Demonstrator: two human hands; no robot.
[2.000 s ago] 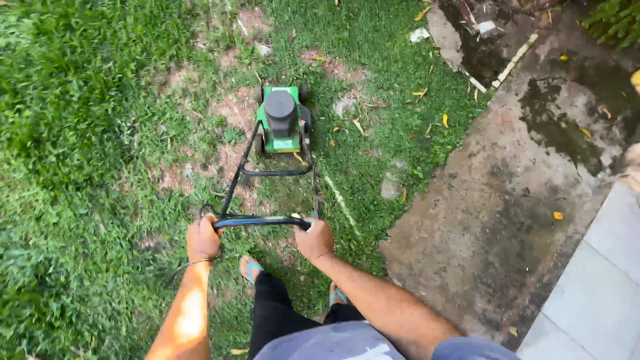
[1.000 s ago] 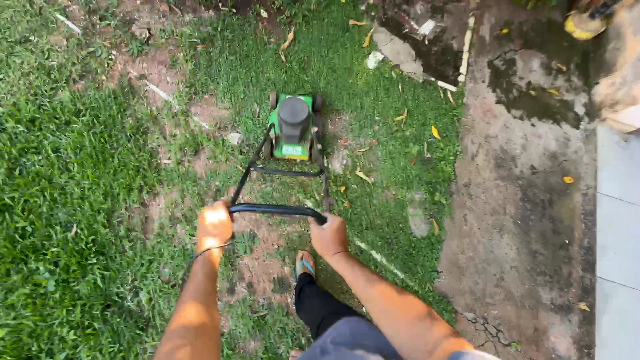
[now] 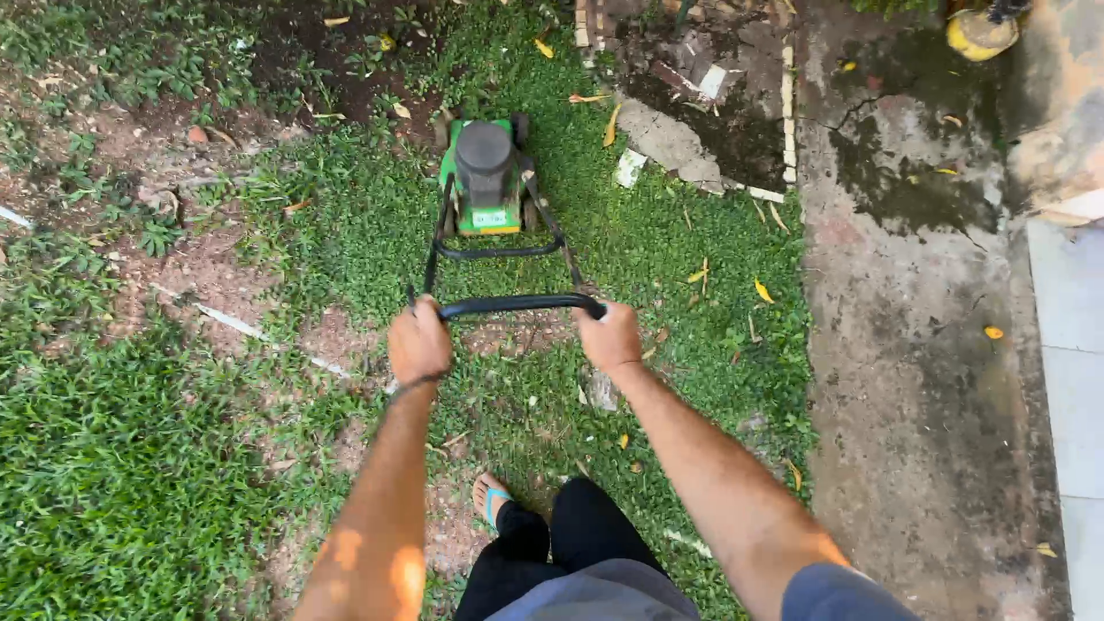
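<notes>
A green push lawn mower (image 3: 485, 177) with a dark grey motor cover stands on the grass ahead of me. Its black tubular handle (image 3: 522, 303) reaches back toward my body. My left hand (image 3: 420, 341) is closed around the handle's left corner, with a dark band at the wrist. At the right corner, my right hand (image 3: 609, 335) grips the same bar. A cord seems to run along my left forearm. Below my arms, one foot in a flip-flop (image 3: 493, 503) with a light blue strap shows on the ground.
A stained concrete path (image 3: 914, 345) runs along the right, beside pale tiles (image 3: 1072, 371). Broken concrete (image 3: 668, 142) and a white fragment (image 3: 630, 167) lie ahead to the right. Thicker grass (image 3: 129, 483) grows at the lower left. A white strip (image 3: 231, 322) crosses patchy soil.
The mower has moved forward over the grass, with both hands staying on its handle. The view has shifted along with it, and more of the broken concrete and bare soil ahead shows.
</notes>
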